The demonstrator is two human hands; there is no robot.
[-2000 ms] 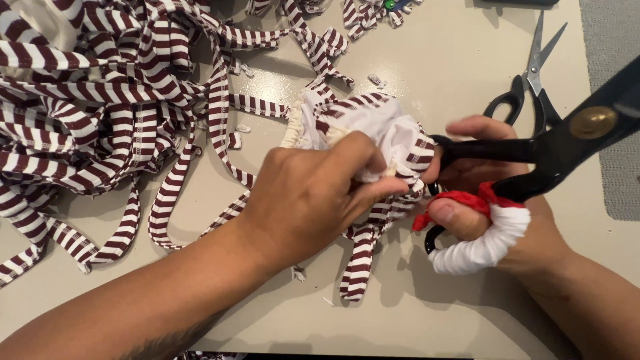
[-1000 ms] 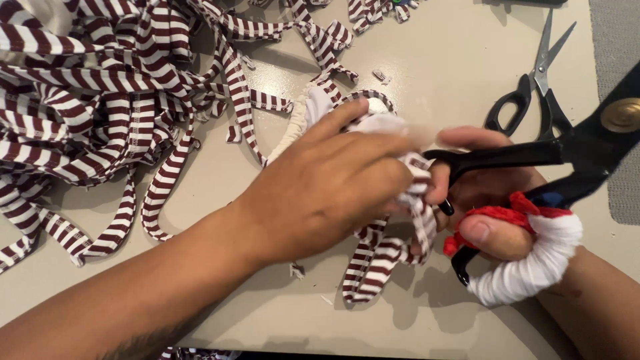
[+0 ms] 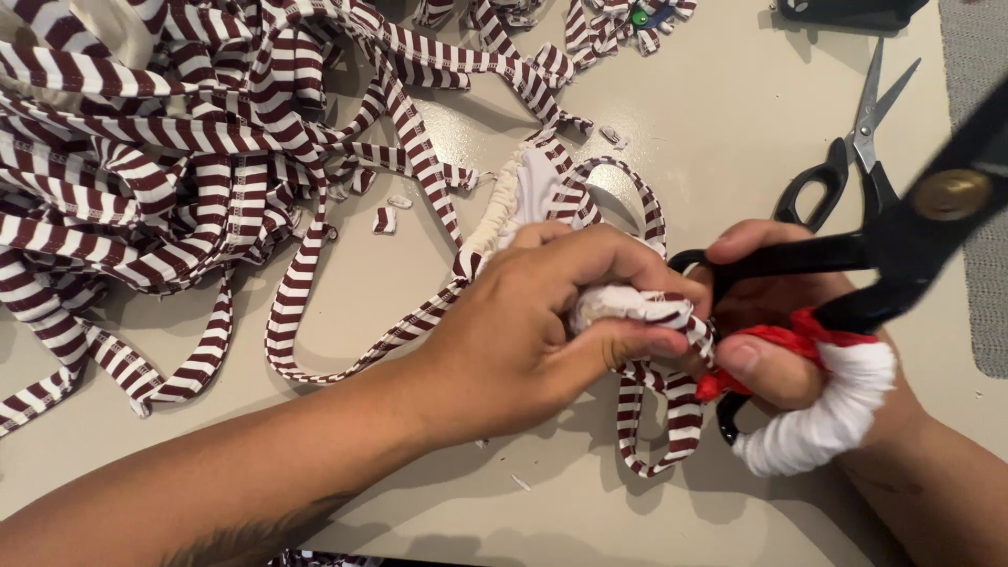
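Bunched between the thumb and fingers of my left hand (image 3: pixel 543 331) is a striped maroon-and-white fabric piece (image 3: pixel 573 197) with white lining and a gathered cream edge. My right hand (image 3: pixel 795 331) has its fingers around the handles of large black shears (image 3: pixel 906 252), whose blades point to the upper right. White and red cloth (image 3: pixel 827 409) wraps one shear handle. A looped striped strap (image 3: pixel 683 425) hangs below my hands, and its upper part runs between them. Whether the right fingertips also grip fabric is hidden.
A tangled pile of striped straps (image 3: pixel 197 142) covers the upper left. Small scissors (image 3: pixel 858 142) lie spread at the upper right, near a black object (image 3: pixel 850 12). Fabric scraps (image 3: pixel 384 220) are scattered on the table (image 3: pixel 504 512). A grey textured surface (image 3: pixel 976 157) borders the right side.
My left hand has bunched up the fabric piece, and its white lining now shows between thumb and fingers. My right hand still holds the shears.
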